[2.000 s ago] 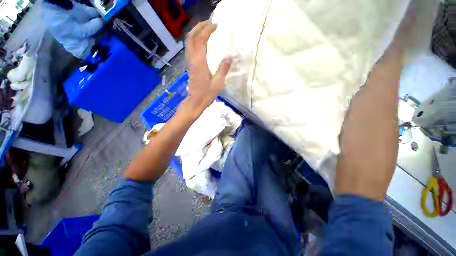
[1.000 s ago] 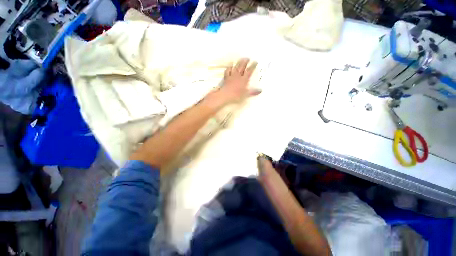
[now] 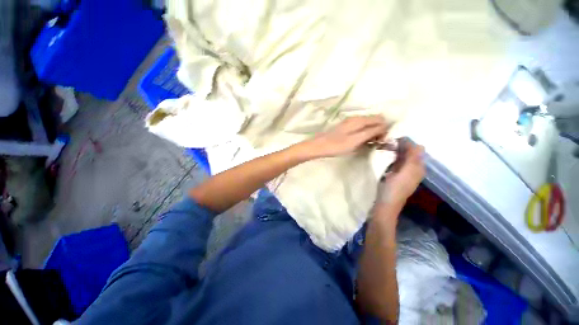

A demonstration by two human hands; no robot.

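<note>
The cream lining piece (image 3: 330, 197) is spread from the table over my lap, creased, with its lower corner hanging over my legs. My left hand (image 3: 355, 134) pinches its edge near the table's front edge. My right hand (image 3: 405, 168) is close beside it at the same edge, fingers bent and partly hidden; it seems to hold the cloth, but blur hides its fingertips. The scissors (image 3: 545, 208), with one yellow and one red handle loop, lie on the table at the right.
The white sewing machine (image 3: 530, 117) is at the right, behind the ruled table edge (image 3: 482, 219). A blue perforated basket (image 3: 160, 79) is at the left, and a blue box (image 3: 95, 47) beyond it. White bundles (image 3: 425, 273) and a blue bin (image 3: 489, 285) are under the table.
The cream piece has been pulled toward my lap. My left hand has moved from lying flat on it to pinching its edge, and my right hand has come up beside the left.
</note>
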